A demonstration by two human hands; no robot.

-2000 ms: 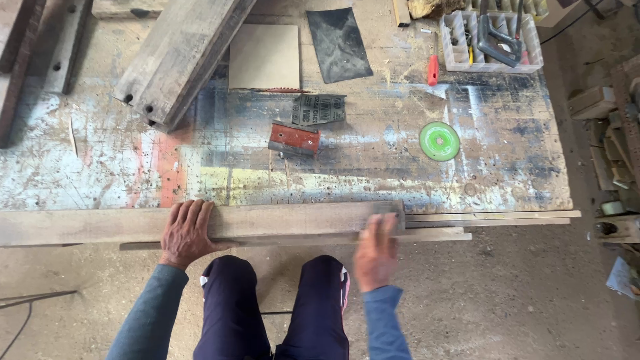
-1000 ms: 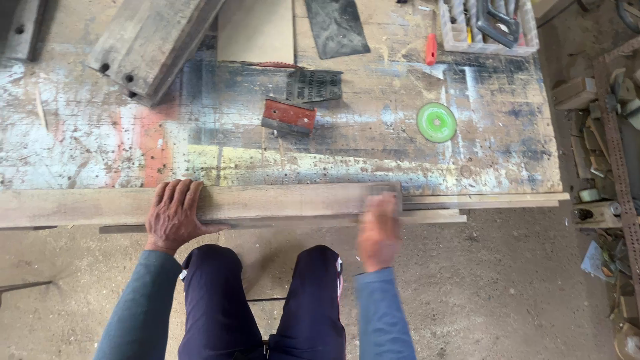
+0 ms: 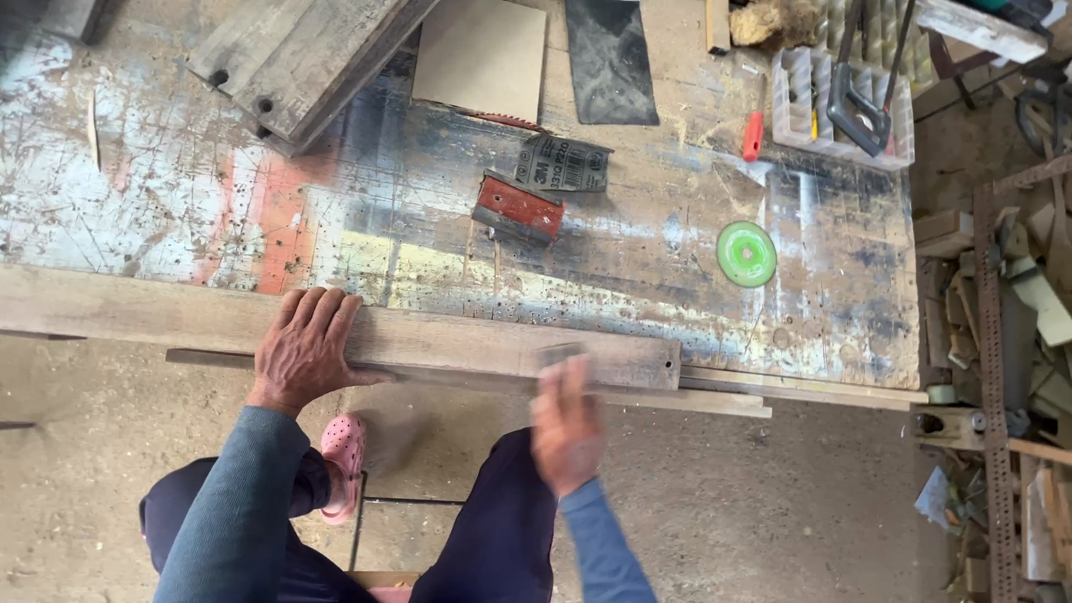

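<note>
A long wooden board (image 3: 469, 339) lies along the front edge of the worn workbench, with a small hole near its right end. My left hand (image 3: 308, 347) presses on the board with the fingers over its top and the thumb along its near side. Blurred by motion, my right hand (image 3: 569, 419) is at the board's right part, its fingers on a small dark piece (image 3: 559, 353) that looks like sandpaper. Beyond the board lie a red sanding block (image 3: 519, 208), a piece of 3M sandpaper (image 3: 563, 163) and a green disc (image 3: 747, 254).
Thick wooden beams with holes (image 3: 285, 75) lie at the back left. A tan sheet (image 3: 479, 59), a black sheet (image 3: 611, 63), a red-handled tool (image 3: 753, 136) and a plastic organizer box (image 3: 783, 109) with a hacksaw (image 3: 863, 117) are farther back. Wood offcuts (image 3: 946, 230) fill the right side.
My right hand has moved left along the board from near its right end. My left hand remains on the board. A pink clog now shows below; the legs are farther apart.
</note>
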